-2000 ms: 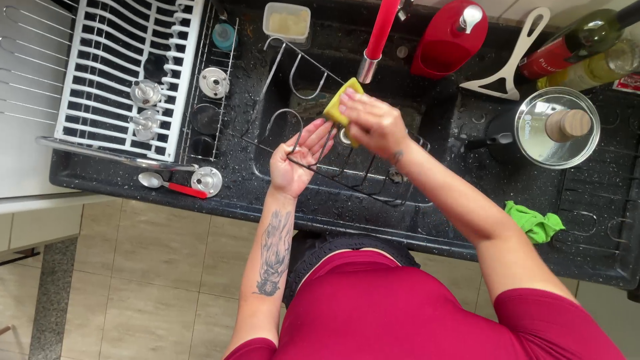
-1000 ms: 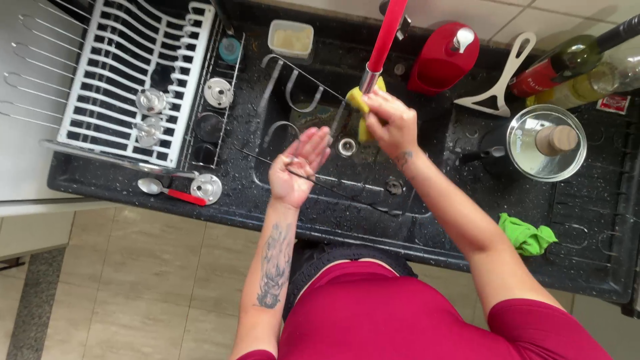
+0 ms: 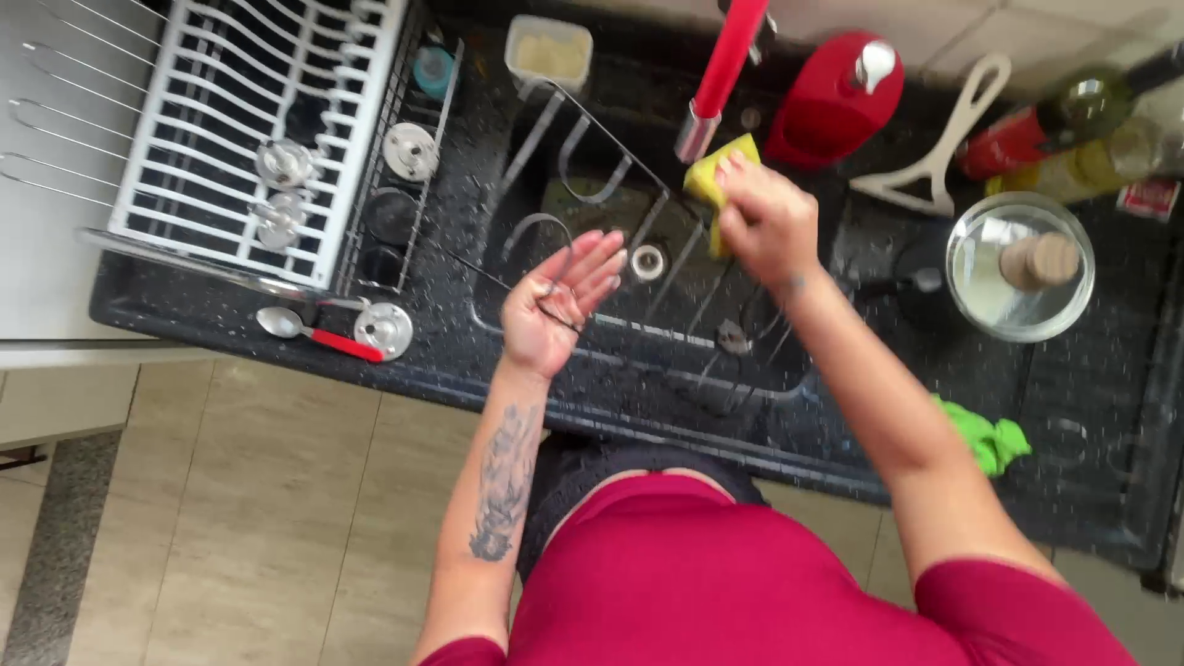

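A dark wire rack [image 3: 618, 137] with bent rods lies across the black sink [image 3: 592, 370]. My left hand [image 3: 560, 301], palm up, holds the rack's near left part, a rod passing over the palm below the fingers. In my right hand [image 3: 766, 215] is a yellow sponge [image 3: 708, 180], pressed near the rack's upper right side, just below the metal tip of the red faucet [image 3: 723, 69]. The drain [image 3: 648, 263] shows between the hands. Blur hides the rack's right end.
At left stands a white dish rack [image 3: 231, 250] with glass pieces; a red-handled spoon [image 3: 347, 346] lies in front. Behind are a plastic tub [image 3: 549, 54] and a red soap dispenser [image 3: 837, 102]. To the right are a glass-lidded pot [image 3: 1020, 268], bottles [image 3: 1073, 111] and a green cloth [image 3: 985, 435].
The sponge in my right hand has moved from near the left palm toward the rack's far right side, by the faucet. My left hand stays under the rack.
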